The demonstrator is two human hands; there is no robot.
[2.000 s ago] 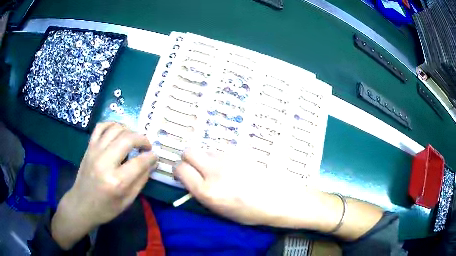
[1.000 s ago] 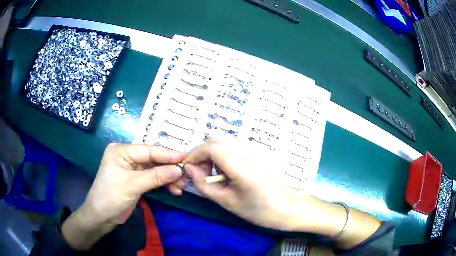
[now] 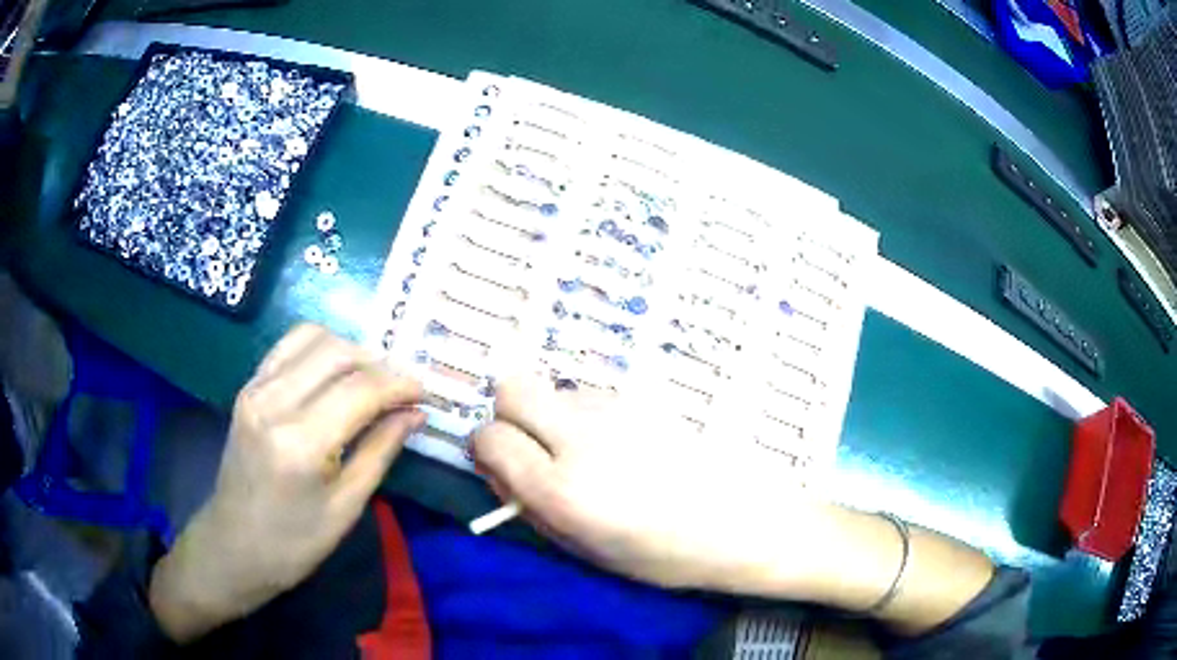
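Note:
A white slotted board (image 3: pixel 607 258) lies in front of me, with rows of dumbbell-shaped slots and small round metal parts in a column along its left edge and in some slots. My left hand (image 3: pixel 316 445) is at the board's lower left corner, thumb and fingertips close together; whether a part is between them cannot be told. My right hand (image 3: pixel 620 484) rests over the board's lower edge, its fingertips by the lower left slots. It holds a pale pick stick (image 3: pixel 496 518), whose end sticks out below the palm.
A black parts tray (image 3: pixel 207 168) heaped with silver parts stands at left, with several loose parts (image 3: pixel 323 245) beside it. A red bin (image 3: pixel 1107 480) is at right. Dark fixture strips (image 3: pixel 1048 317) lie on the green belt. Stacked boards (image 3: pixel 1146 142) stand at the upper right.
My hands met over the board's lower edge a second ago, holding a small part between them. They are now apart, the left further left. The fixture strips have shifted right and down in view.

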